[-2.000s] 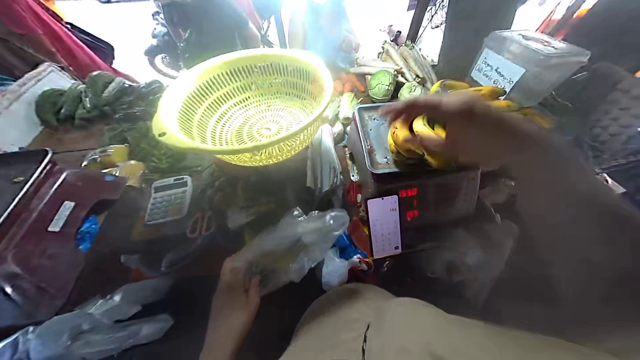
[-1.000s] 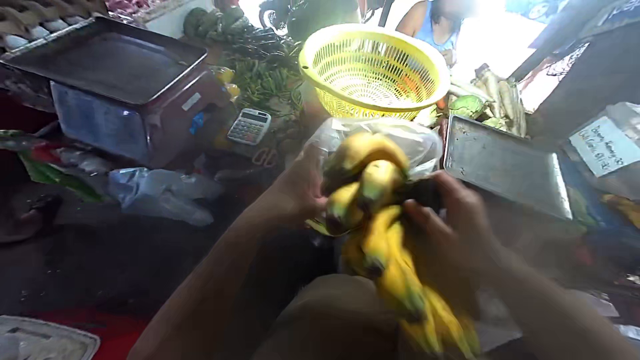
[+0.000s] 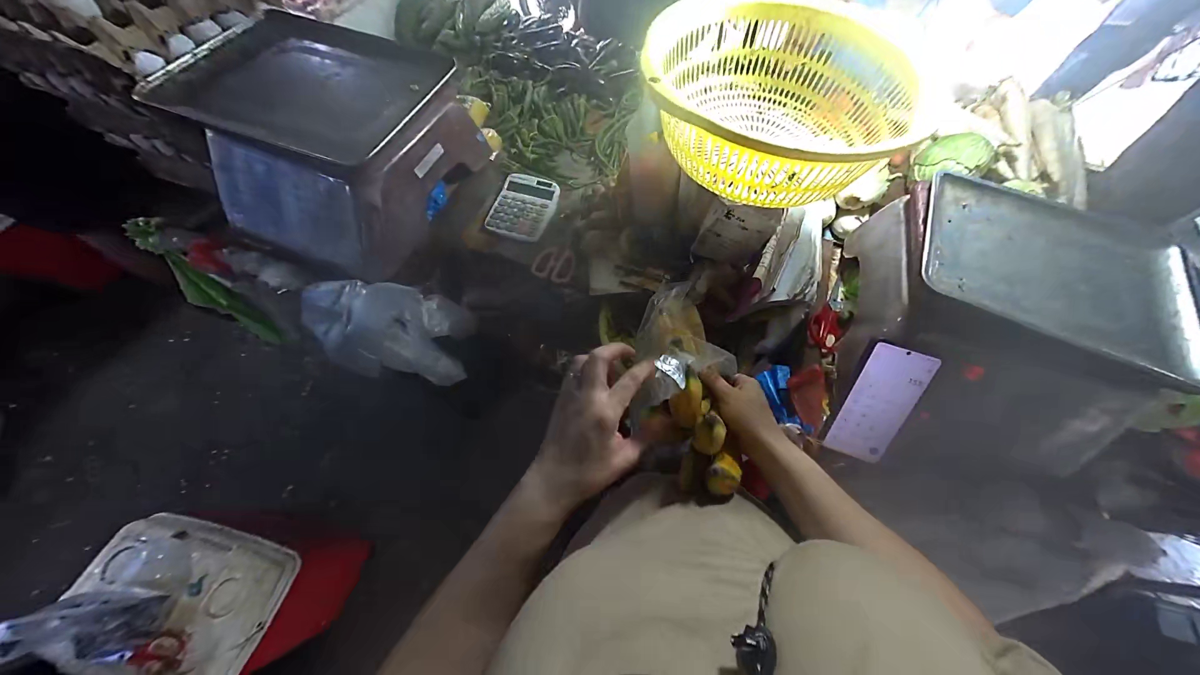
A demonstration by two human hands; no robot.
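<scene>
A bunch of yellow bananas (image 3: 710, 433) hangs in front of my lap, its upper part inside a clear plastic bag (image 3: 671, 328). My right hand (image 3: 745, 405) grips the bag's edge and the bananas from the right. On the other side, my left hand (image 3: 597, 417) is at the bag with fingers apart and curled; whether they pinch the plastic cannot be told. The lower bananas stick out of the bag. To the right, a phone (image 3: 881, 401) leans on a weighing scale with a metal tray (image 3: 1059, 272).
A yellow plastic basket (image 3: 787, 103) stands ahead, with cabbage (image 3: 953, 155) beside it. On the left are another scale (image 3: 300, 94), a calculator (image 3: 523, 206), red-handled scissors (image 3: 553, 264) and loose plastic bags (image 3: 380, 328). A dirty white tray (image 3: 192, 581) lies at lower left.
The bananas were on the right scale's tray two seconds ago, then between both hands over my lap. Now they are lower and partly in the bag. The view has shifted.
</scene>
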